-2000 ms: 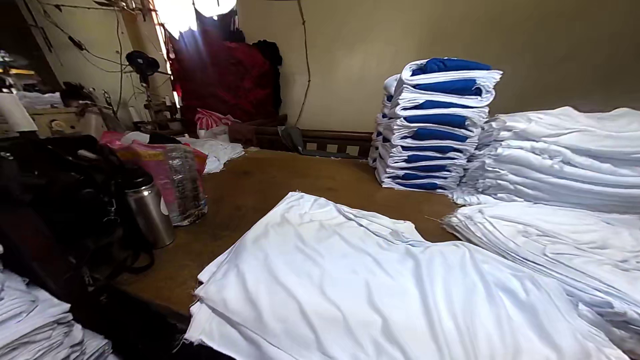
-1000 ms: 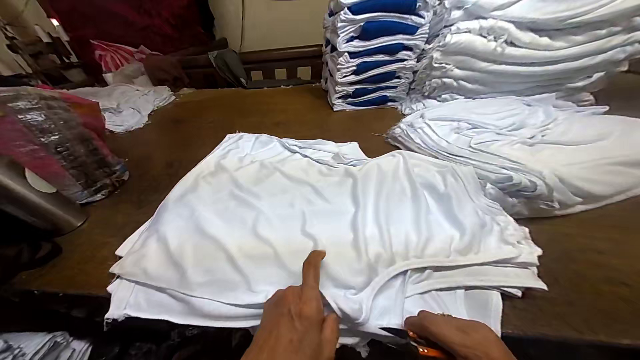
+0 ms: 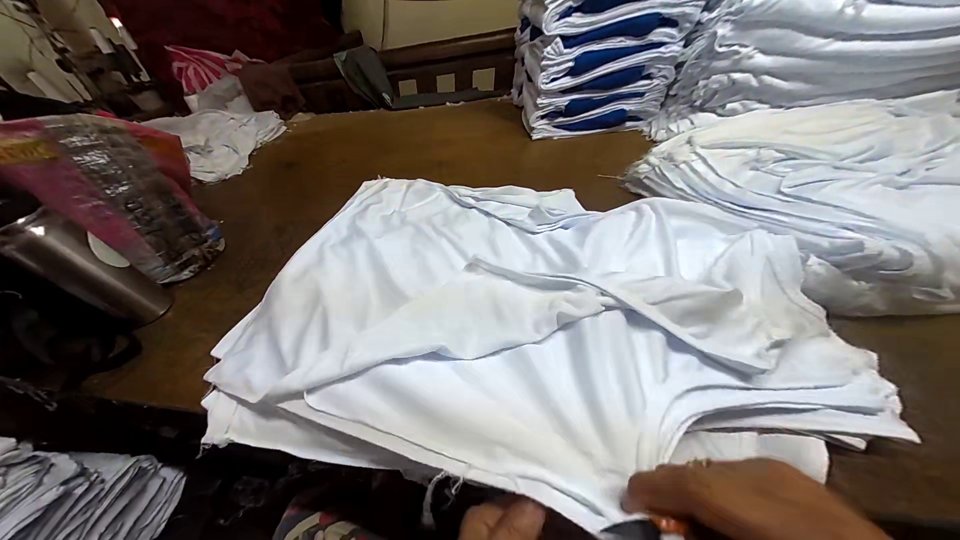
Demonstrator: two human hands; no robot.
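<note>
Stacked white fabric pieces point(image 3: 480, 337) with curved cut edges lie at the table's front edge, the top layer folded back on itself across the middle. At the bottom, my right hand point(image 3: 742, 499), blurred, is closed around an orange-handled tool point(image 3: 664, 525) with a dark end, beside the near edge of the cloth. The frame cuts off most of the tool, so its kind is unclear. Only the fingertips of my left hand point(image 3: 502, 521) show at the bottom edge, just left of the tool and close to the fabric's near edge; whether they grip cloth is hidden.
Folded white-and-blue garments point(image 3: 600, 67) are stacked at the back. More white fabric piles point(image 3: 840, 187) lie on the right. A metal bottle point(image 3: 86, 262) and pink plastic bag point(image 3: 97, 180) stand left on the wooden table point(image 3: 420, 142). White pieces point(image 3: 82, 487) lie lower left.
The top white layer, lying flat a second ago, is now folded back. My left hand has drawn back from the cloth to the bottom edge. The view has dropped toward the cloth since the oldest frame.
</note>
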